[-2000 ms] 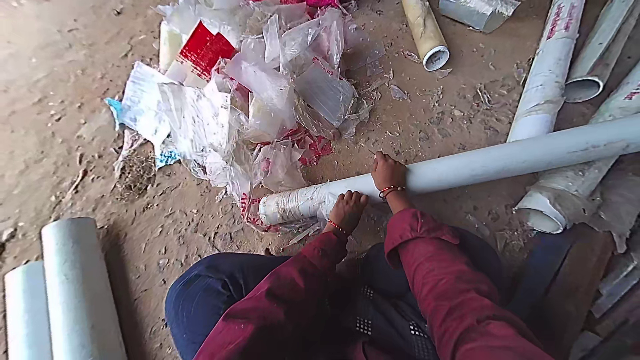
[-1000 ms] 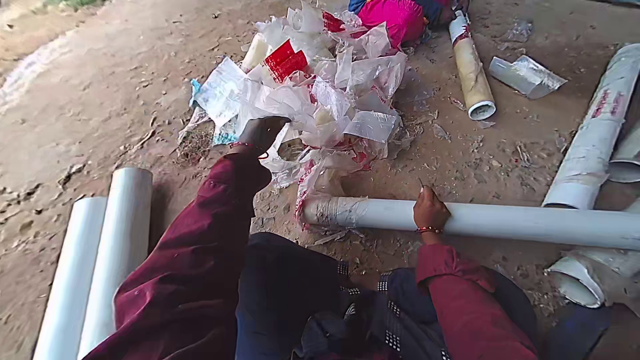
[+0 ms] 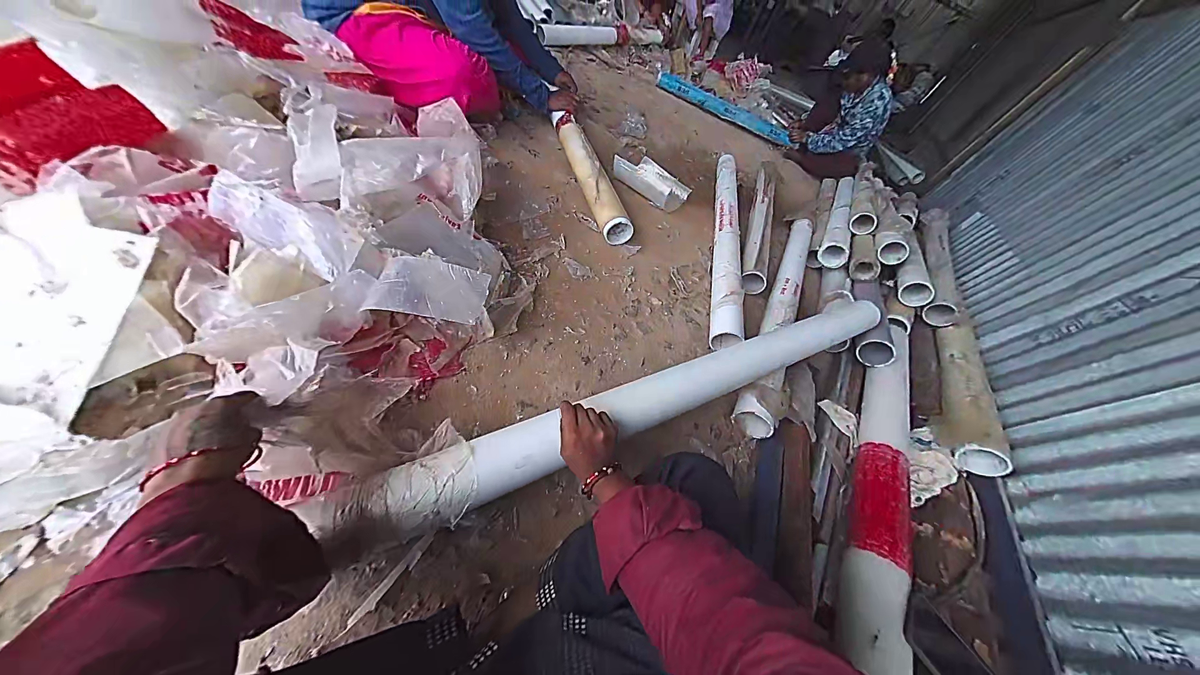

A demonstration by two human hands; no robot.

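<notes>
A white plastic pipe lies slantwise across the middle, its far end over the other pipes at the right. Crumpled clear plastic film still wraps its near left part. My right hand rests on top of the pipe around its middle, fingers bent over it. At the left, my left hand is blurred, near the wrapped end and the edge of a heap of plastic film scraps; whether it grips film cannot be told. The pipe's near end is hidden in blur and film.
Pipes in a stack lie at the right beside a corrugated metal wall. A pipe with a red band is close on my right. One co-worker handles a yellowed pipe ahead; another person sits farther back by a blue pipe.
The view has swung toward the right and the far workers. My left hand, on the pipe at first, moved off to the film heap and is now lower, near the wrapped end. My right hand stays on the pipe.
</notes>
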